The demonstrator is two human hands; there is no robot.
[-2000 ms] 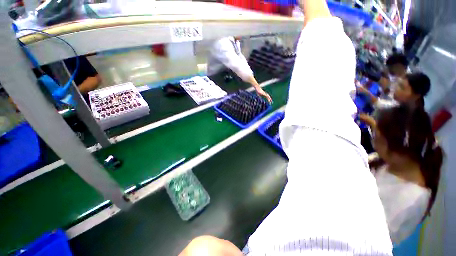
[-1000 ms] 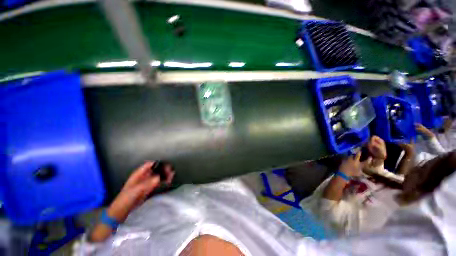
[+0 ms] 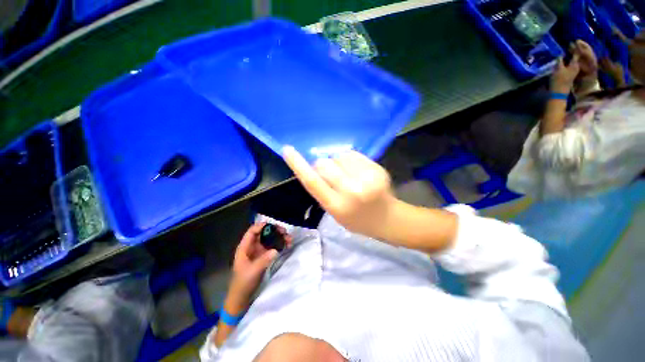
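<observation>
My right hand [image 3: 350, 191] grips the near edge of an empty blue tray [image 3: 304, 88]. The tray is tilted and its left part overlaps the left blue tray. My left hand [image 3: 258, 251], with a blue wrist band, holds a small black housing [image 3: 269, 236] above my lap. A green spot shows at the housing's mouth. The left blue tray [image 3: 141, 205] lies on the bench with a loose black housing [image 3: 175, 166] in it, thin prongs or wires sticking out.
A clear box of green boards [image 3: 348, 35] stands behind the held tray. A packed blue tray [image 3: 32, 261] and another board box [image 3: 83, 205] are at far left. Seated neighbours [image 3: 580, 152] are on both sides, with another blue tray [image 3: 520, 63] at right.
My right hand, raised forward in the oldest frame, is now low with an empty blue tray in its grip. The view has turned left. My left hand still holds a black housing.
</observation>
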